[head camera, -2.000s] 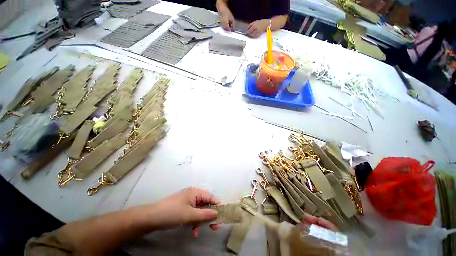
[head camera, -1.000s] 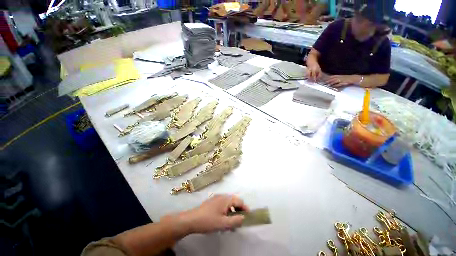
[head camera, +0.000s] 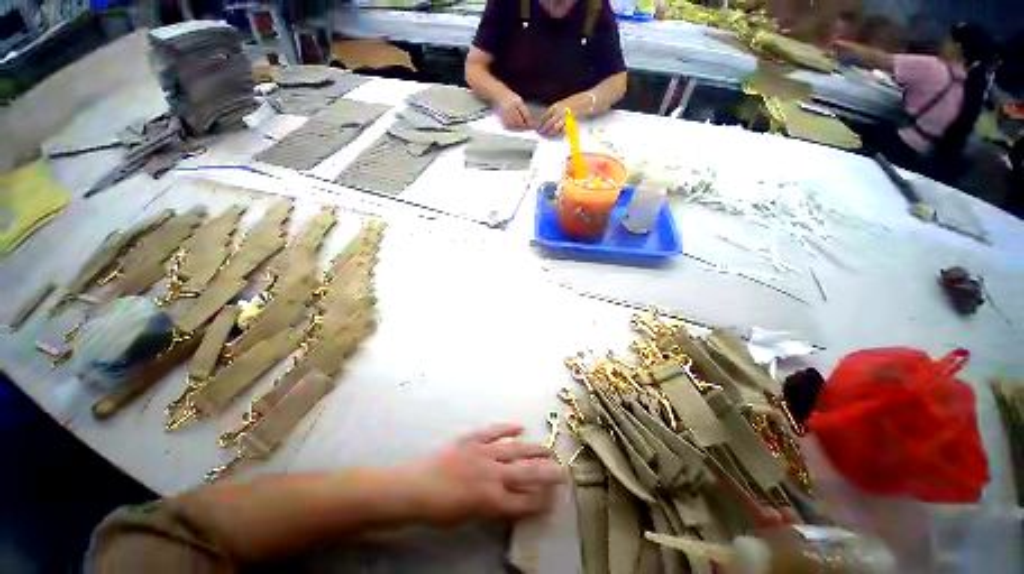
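My left hand (head camera: 500, 477) reaches to the near left edge of the right-hand pile of khaki strap tabs (head camera: 646, 443), fingers extended over a pale tab; contact is unclear. Gold snap hooks (head camera: 552, 428) stick out along the pile's far and left sides. My right hand (head camera: 769, 518) is blurred at the lower right, around a glue bottle (head camera: 837, 547) whose pale nozzle points left over the tabs. More tabs lie in overlapping diagonal rows at the left (head camera: 270, 325), gold hooks along their edges.
A blue tray (head camera: 612, 249) holds an orange-red pot (head camera: 590, 202) and a small clear cup. A red plastic bag (head camera: 898, 420) lies right of the pile; a greyish plastic bundle (head camera: 124, 334) lies on the left rows. Opposite, a person's hands (head camera: 533, 118) are near grey-brown panels; white strips lie behind the tray.
The view swung left, then back right. The tab my left hand held has left it, and another tab lies at the near end of the left rows. My left hand is now at the right pile.
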